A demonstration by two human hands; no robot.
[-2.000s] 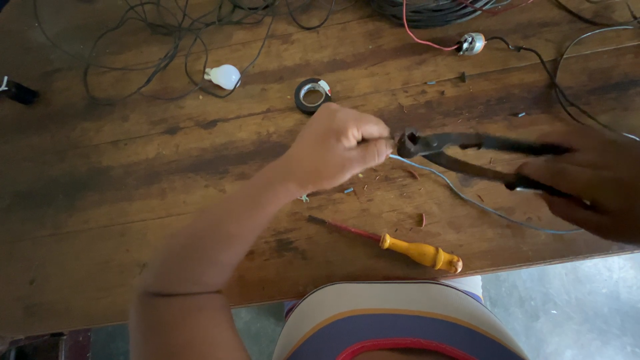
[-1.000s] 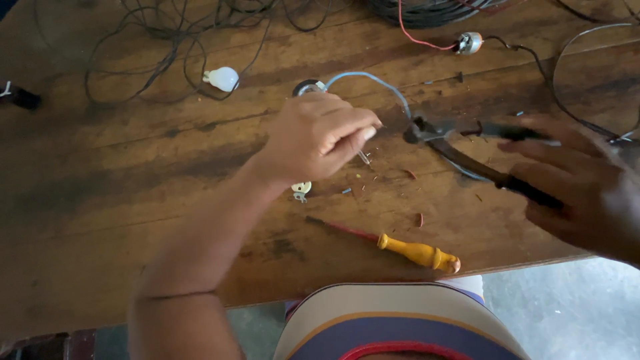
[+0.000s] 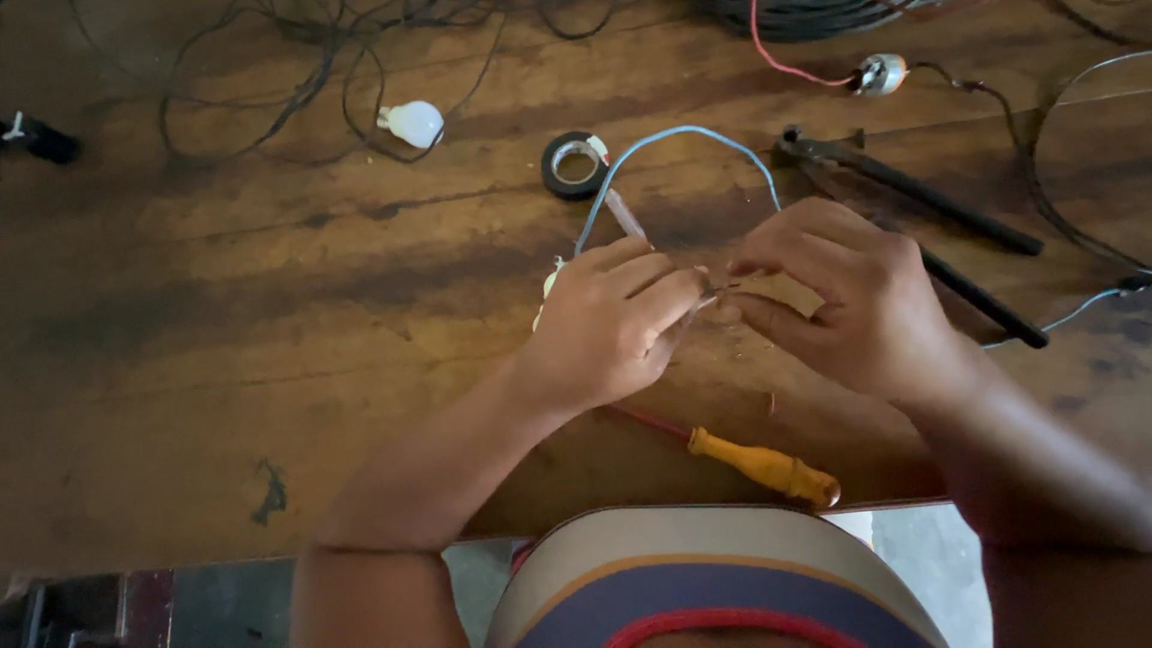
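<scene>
My left hand (image 3: 621, 324) is closed on the blue insulated wire (image 3: 688, 130), which loops up from the hand and comes down behind my right hand (image 3: 837, 292). Thumb and forefinger of the right hand meet close to the left fingertips, around a thin dark wire end. A clear plastic tube-like piece (image 3: 627, 216) sticks out above the left fingers. Partly hidden beside that hand is a pale round part (image 3: 550, 283). Pincers with black handles (image 3: 945, 193) lie with their legs spread, just beyond the right hand. Below the hands rests a screwdriver with a yellow handle (image 3: 765, 465).
Black electrical tape (image 3: 574, 166) lies beyond my left hand. A white light bulb (image 3: 414, 123) sits among tangled black wires (image 3: 310, 90) at the upper left. A metal component (image 3: 880, 74) on red and dark wires and a black cable coil (image 3: 783, 18) are at the upper right.
My right hand has let go of the pincers, which now lie on the table, and has come over to the left fingertips. The left hand has moved slightly toward me.
</scene>
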